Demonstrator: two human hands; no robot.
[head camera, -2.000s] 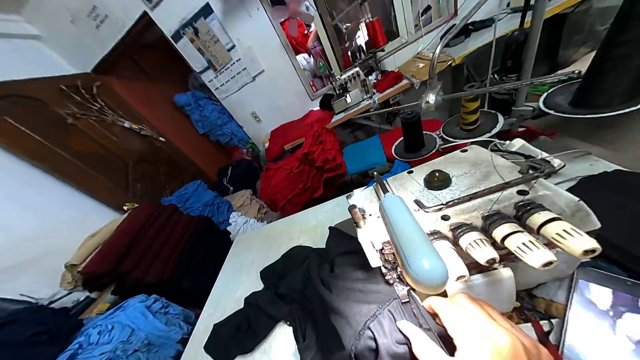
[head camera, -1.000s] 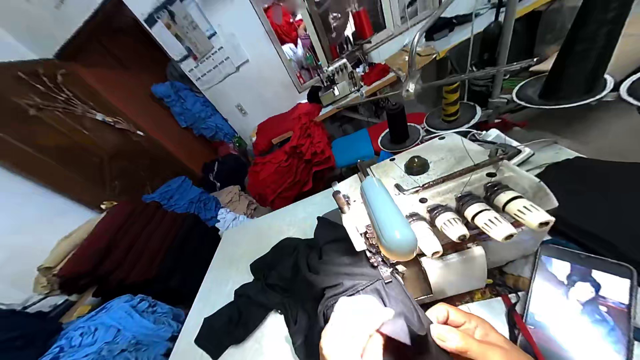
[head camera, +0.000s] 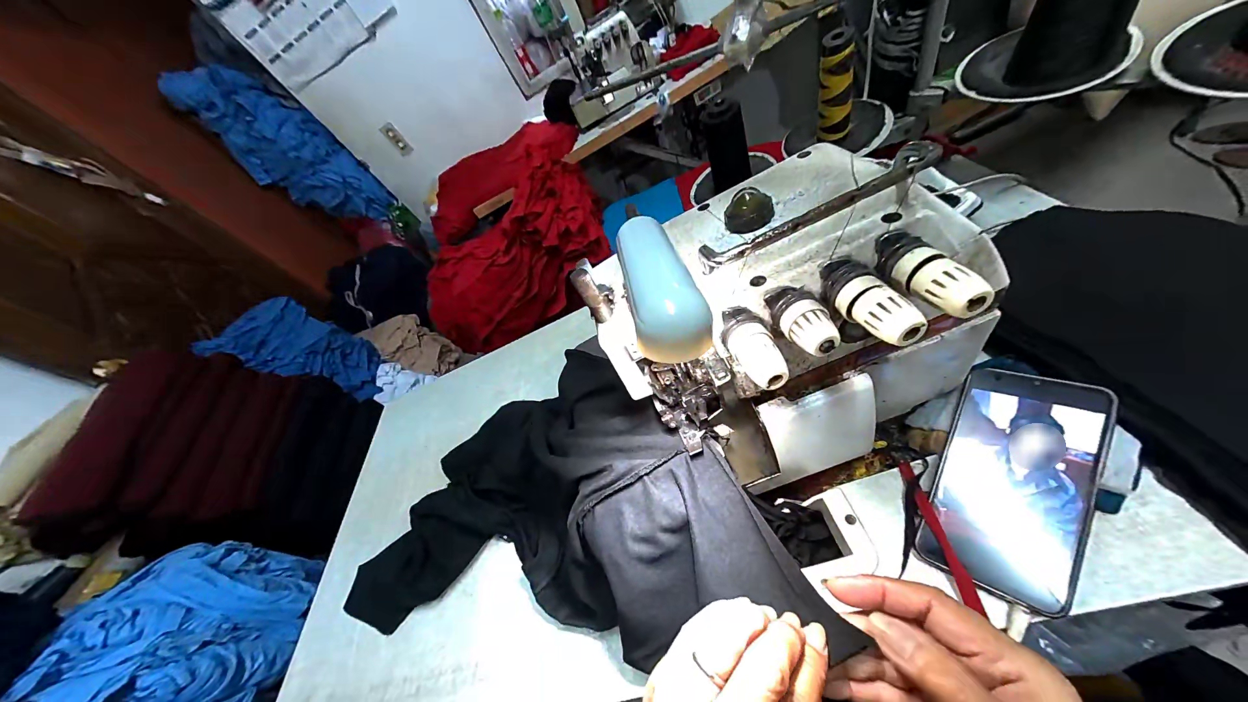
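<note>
A black fabric garment (head camera: 643, 536) lies on the white sewing table (head camera: 439, 604), its upper part under the presser foot (head camera: 694, 439) of an overlock sewing machine (head camera: 809, 283). My left hand (head camera: 741, 653), at the bottom centre, pinches the near edge of the garment with curled fingers. Beside it, my right hand (head camera: 936, 643) holds the same edge near its right corner, thumb and forefinger close together. Both hands are nearer to me than the presser foot. Part of the cloth is hidden behind the fingers.
A lit smartphone (head camera: 1019, 487) and a red strap (head camera: 946, 546) lie right of the hands. Black cloth (head camera: 1131, 322) covers the table's right end. Thread cones (head camera: 723, 146) stand behind the machine. Red garments (head camera: 517, 244) and blue garments (head camera: 166, 614) are heaped beyond the table's left side.
Both hands have drawn back from the presser foot toward me, and the garment's near part is now stretched between foot and hands. The view has shifted closer to the machine.
</note>
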